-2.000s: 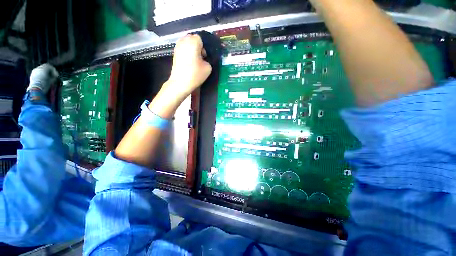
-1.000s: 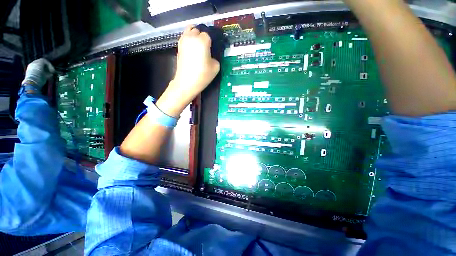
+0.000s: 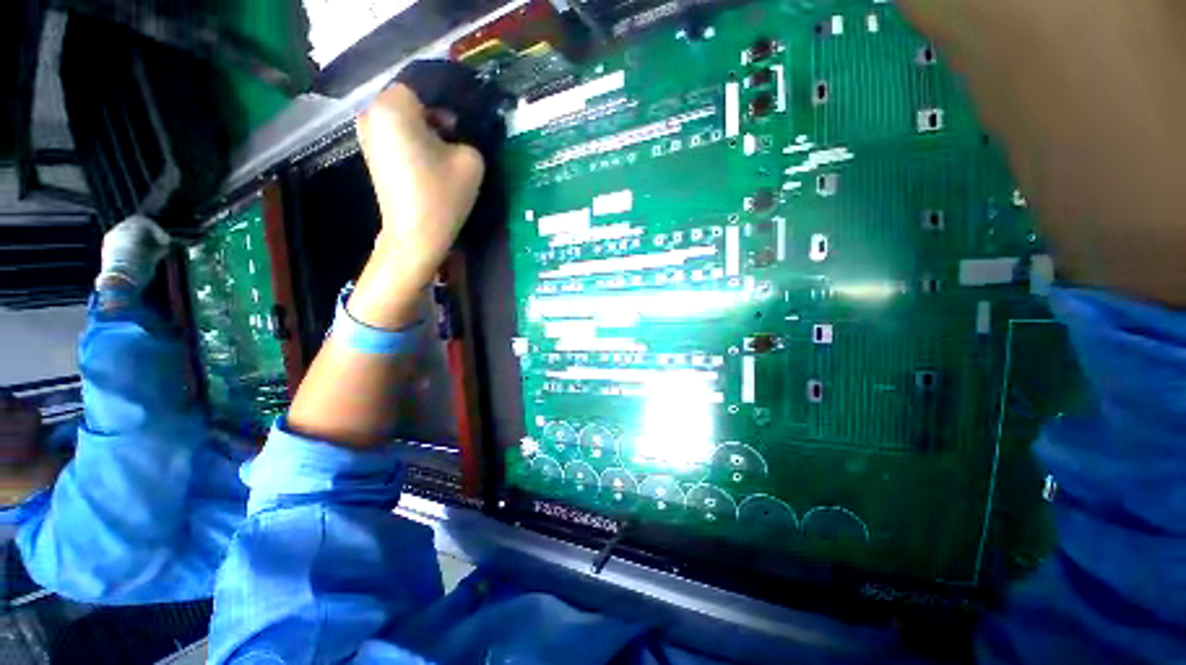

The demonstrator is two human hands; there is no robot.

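My left hand (image 3: 423, 182), with a light-blue wrist strap (image 3: 377, 335), is curled at the upper left edge of the large green circuit board (image 3: 624, 305). A black mass (image 3: 455, 98) lies at its fingertips; whether they hold it is unclear. A brown-gold block (image 3: 514, 46) sits beside it at the board's top left. My right hand is out of the picture; only the right forearm (image 3: 1093, 143) shows, crossing above the board's right side. White markings and rows of circles cover the board, with bright glare near its lower middle.
Reddish-brown side bars (image 3: 462, 383) stand left of the board, beside a dark pallet bay (image 3: 341, 214). A second green board (image 3: 241, 305) lies further left. A neighbouring worker's white-gloved hand (image 3: 133, 250) is at the far left. The silver rail (image 3: 702, 591) runs nearest my body.
The view has shifted closer to the board and tilted. My left hand stays at the board's upper left edge. The right forearm has moved towards the right edge of the picture.
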